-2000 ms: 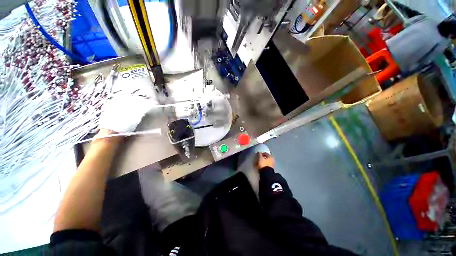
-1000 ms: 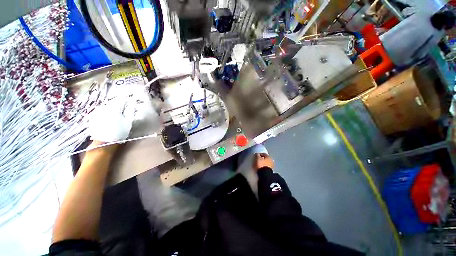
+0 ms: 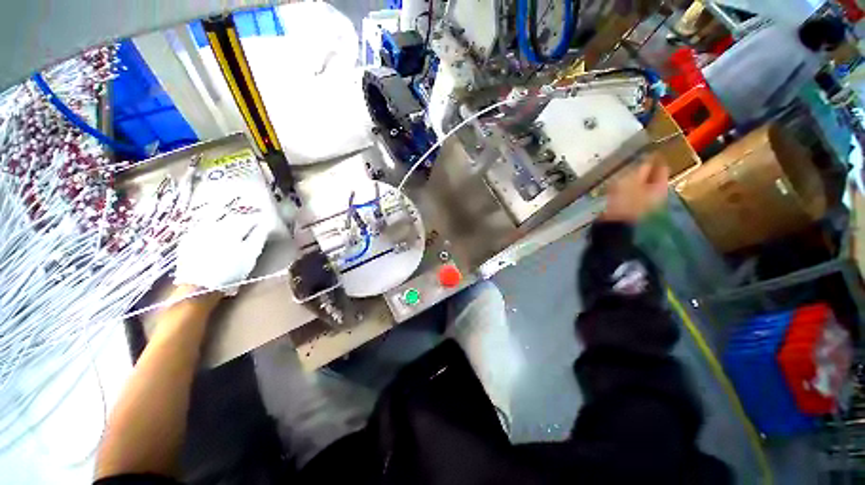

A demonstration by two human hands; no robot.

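Observation:
My left hand (image 3: 223, 248), in a white glove, is closed on a white cable (image 3: 261, 279) over the grey tray. The cable runs to the black block (image 3: 313, 277) at the disc's left edge. The cable pile (image 3: 57, 237), with dark red tips, lies at the far left. The rotary disc (image 3: 384, 275) carries metal clamps and a blue tube. My bare right hand (image 3: 637, 189) is blurred, near the carton; its grip is unclear. Another white cable (image 3: 441, 142) arcs from the disc toward the transfer unit.
Green button (image 3: 412, 297) and red button (image 3: 449, 276) sit on the front panel. The metal transfer unit (image 3: 531, 161) is right of the disc. The yellow-black bar (image 3: 248, 99) stands behind the tray. The open carton (image 3: 675, 156) is at the right. A person (image 3: 773, 76) is at the upper right.
My right hand has left my knee and moved right and up to the carton. My gloved left hand stays over the tray. A cable now arcs between disc and transfer unit.

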